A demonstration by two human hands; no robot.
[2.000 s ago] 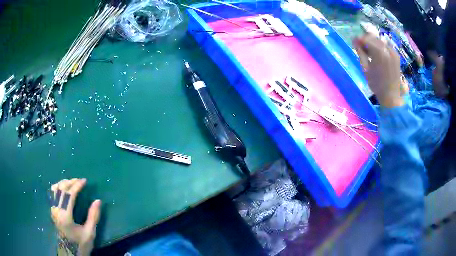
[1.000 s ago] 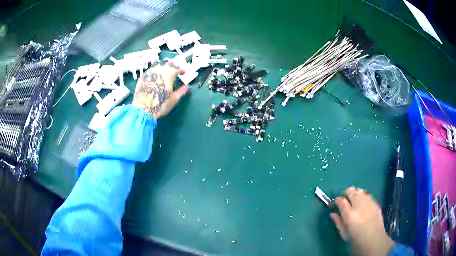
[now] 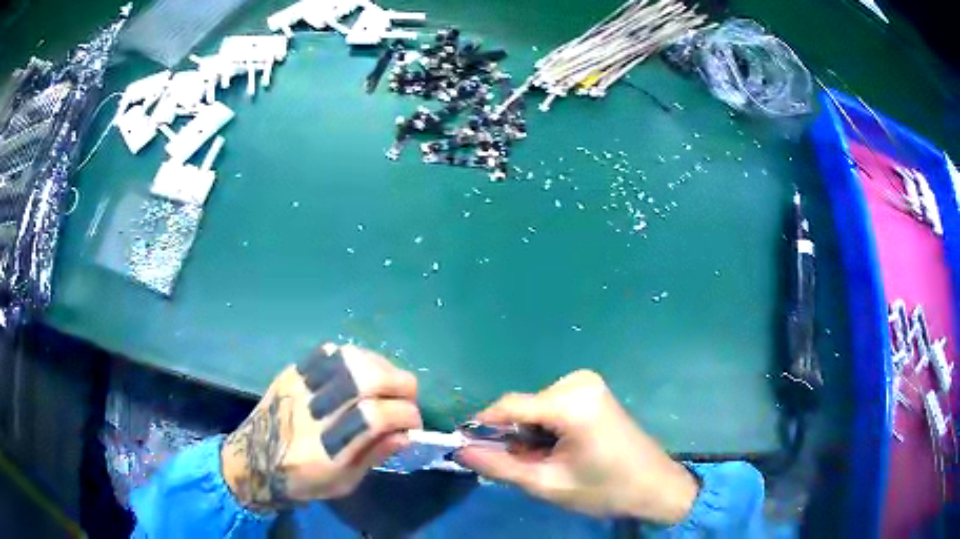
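Observation:
My left hand [image 3: 326, 426], with grey-black tape on its fingers, holds a white plastic housing [image 3: 430, 451] at the bench's front edge. My right hand [image 3: 579, 447] grips the slim craft knife [image 3: 503, 433], its tip end against the housing. The fingers hide much of both. More white housings [image 3: 192, 128] lie at the upper left, and a pile of dark modules [image 3: 453, 100] lies at the upper middle.
Off-white cable bundle [image 3: 611, 51] and crumpled clear bag [image 3: 756, 72] lie at the top right. The electric screwdriver [image 3: 802, 305] lies beside the blue-rimmed tray [image 3: 865, 247]. A screw bag [image 3: 160, 244] and film-wrapped parts [image 3: 37, 179] are left. White flecks dot the mat.
My left hand has come back from the housing pile to the bench's front edge with a housing. My right hand has brought the knife left to meet it. The view has shifted.

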